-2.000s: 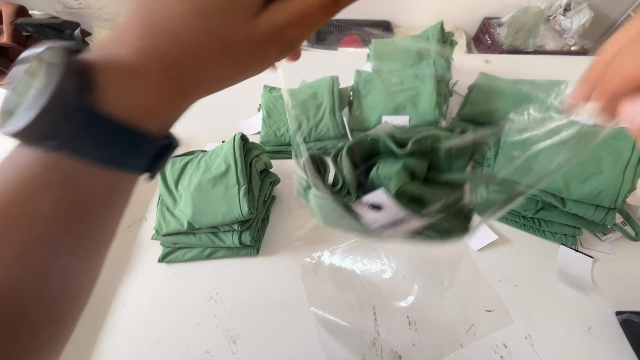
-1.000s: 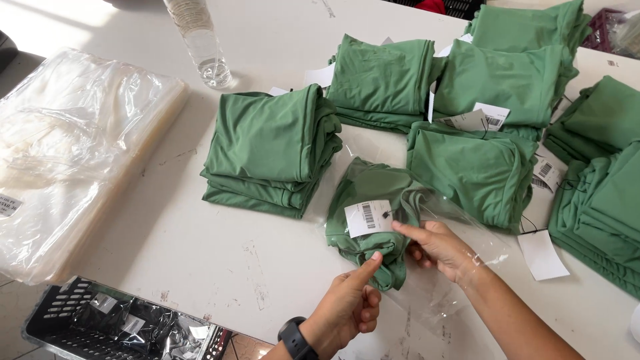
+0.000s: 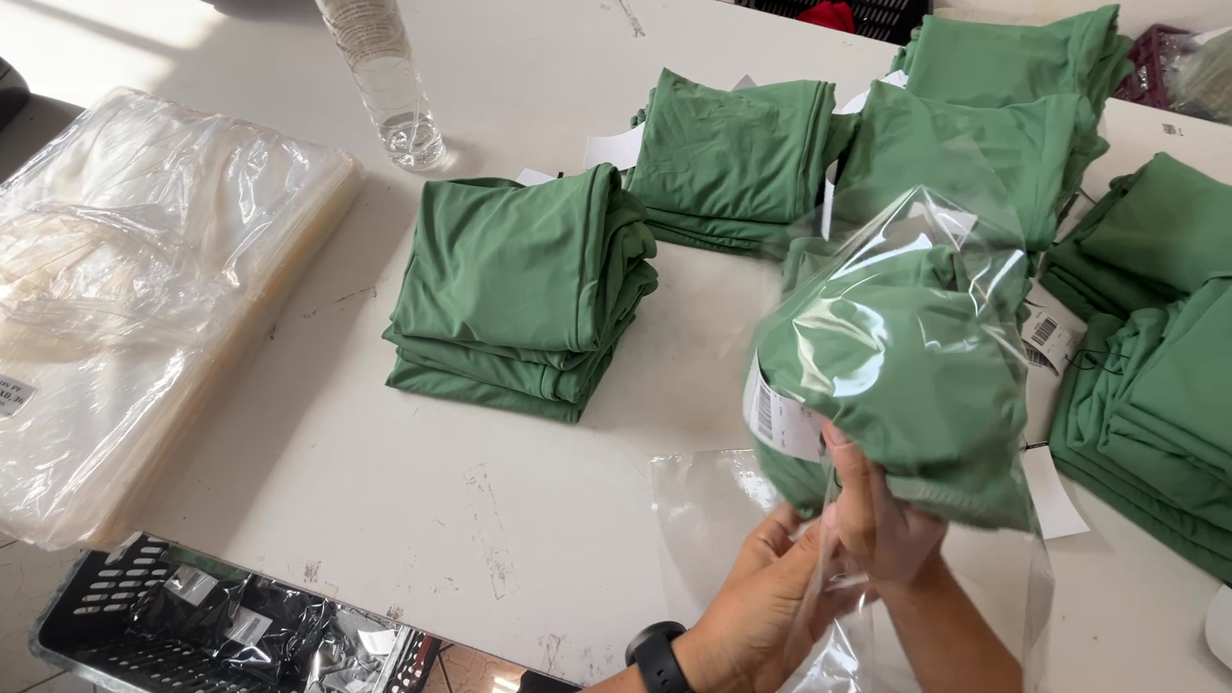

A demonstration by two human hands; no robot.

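A folded green garment [image 3: 895, 385] sits inside a clear plastic bag [image 3: 847, 327], raised over the right part of the table. A white barcode tag [image 3: 784, 414] shows at its left side. My left hand [image 3: 770, 587], with a dark watch on the wrist, grips the bag at its lower left. My right hand [image 3: 871, 520] is partly behind the clear film and closes on the bag and garment near the tag. Another clear bag [image 3: 703, 500] lies flat on the table beneath. A stack of folded green garments [image 3: 510, 279] stands to the left of the held bag.
More green garment stacks [image 3: 731, 154] stand behind and at the right [image 3: 1174, 375]. At the left lies a thick pile of clear plastic bags [image 3: 144, 269]. A clear bottle [image 3: 395, 106] stands at the back. Below the table's near edge, a black crate [image 3: 106, 616] holds bagged items.
Two seconds ago the bagged garment hung blurred between my raised hands; a second ago it was low, tag upward, with both hands at it. Now it is lifted and tilted, its tag at the left.
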